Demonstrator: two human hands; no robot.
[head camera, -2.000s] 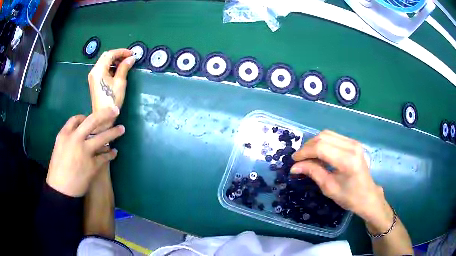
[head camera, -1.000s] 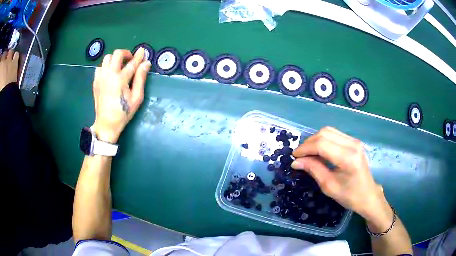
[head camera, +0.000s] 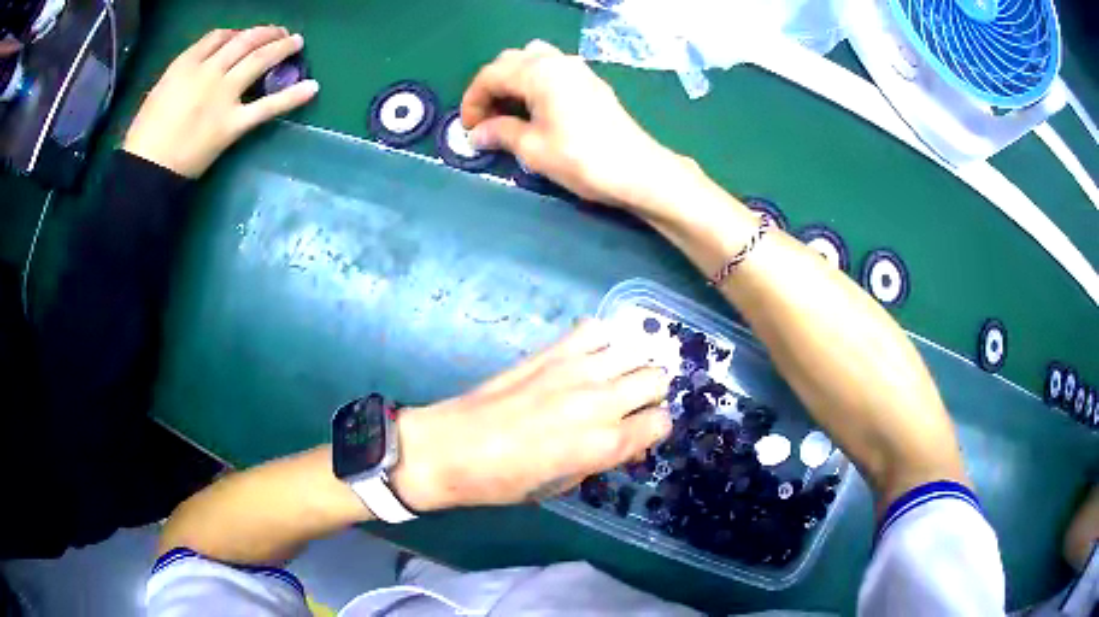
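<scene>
Black-rimmed wheels with pale centres lie in a row, one of them (head camera: 403, 112) left of my right hand. My right hand (head camera: 560, 121) reaches across to the row, its fingertips on the centre of another wheel (head camera: 456, 142); anything between them is hidden. My left hand (head camera: 536, 422), wearing a watch, has its fingers down in the left part of the clear tub (head camera: 745, 576), and its fingertips are partly hidden. Small black parts (head camera: 723, 488) are heaped in the tub, with two white discs (head camera: 773, 450) at its right. My right forearm covers part of the row.
Another person's hand (head camera: 211, 103) in a black sleeve touches a wheel (head camera: 284, 77) at the left end. A blue and white fan (head camera: 976, 54) stands far right, with crinkled clear plastic (head camera: 645, 36) at the far edge. More wheels (head camera: 1073, 392) stand at the right.
My right hand has left the tub and moved up-left to the row. My left hand has come from the row down to the tub. The neighbour's hand is now at the leftmost wheel.
</scene>
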